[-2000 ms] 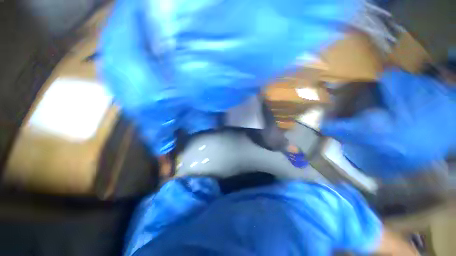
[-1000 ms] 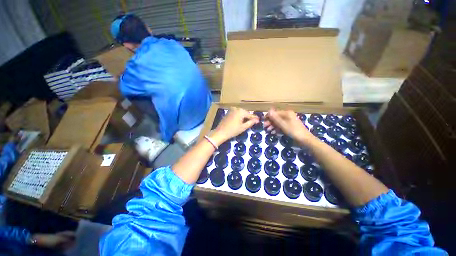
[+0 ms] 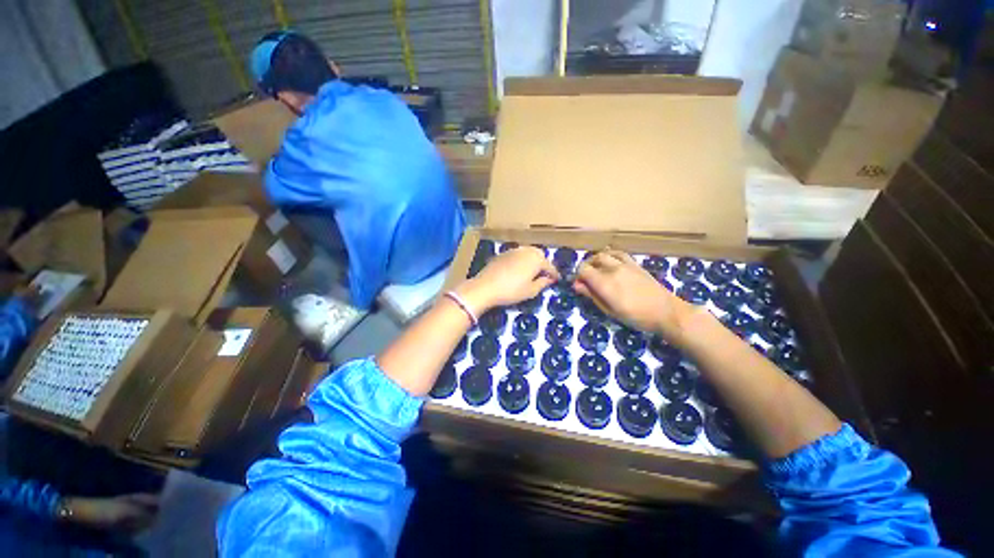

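An open carton (image 3: pixel 610 441) holds rows of round black parts (image 3: pixel 594 407) set in a white insert, its brown lid (image 3: pixel 616 164) standing up behind. My left hand (image 3: pixel 517 277) and my right hand (image 3: pixel 623 290) meet over the back rows, fingertips close together at one black part. The fingers are bent and pinched. Whether a small piece is between them is too small to tell.
A person in a blue smock (image 3: pixel 376 185) bends at the back left. A carton of small white parts (image 3: pixel 82 365) and a neighbour's hand (image 3: pixel 122 510) are at left. Stacked cartons (image 3: pixel 850 120) stand at the back right, with brown cardboard along the right side.
Since one second ago my right hand has turned palm-down and lowered onto the parts, and my left fingertips are slightly lower. The earliest frame is blurred and shows another view of blue smocks.
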